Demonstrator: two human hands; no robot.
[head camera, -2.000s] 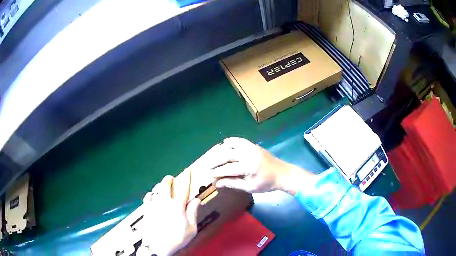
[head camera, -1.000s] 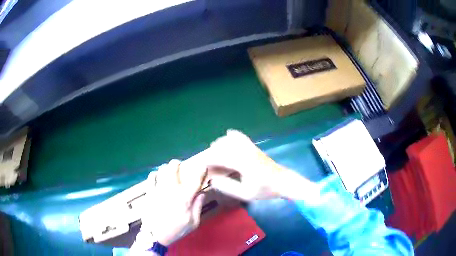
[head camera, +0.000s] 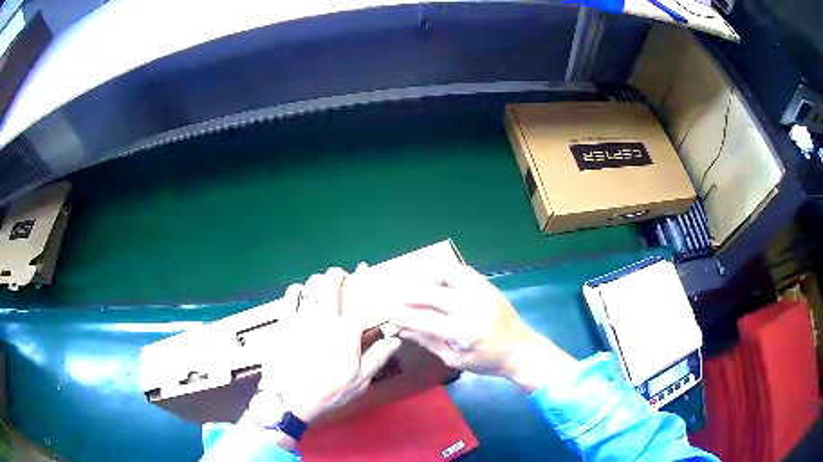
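Note:
A brown carton (head camera: 203, 361) lies at the worktop's near edge, its narrow side with slots and notches facing up. My left hand (head camera: 316, 347) lies over the middle of that side, fingers on its far edge. My right hand (head camera: 465, 320) is beside it, fingertips at a small flap near the middle of the carton. The fingers hide most of the handle area. A red board (head camera: 406, 424) with a small white label lies under the carton's near side.
A closed "CEPTER" carton (head camera: 600, 176) lies on the green belt (head camera: 298, 198) by the dark rollers (head camera: 690, 230). A scale (head camera: 645, 320) stands right of my right hand. Red boards (head camera: 776, 379) are stacked far right. Another carton (head camera: 32, 235) is at the far left.
The view has shifted, so the belt carton and scale appear farther right and lower. My hands stay on the carton, and its slotted side is turned more upward. My right fingers have closed in toward the flap.

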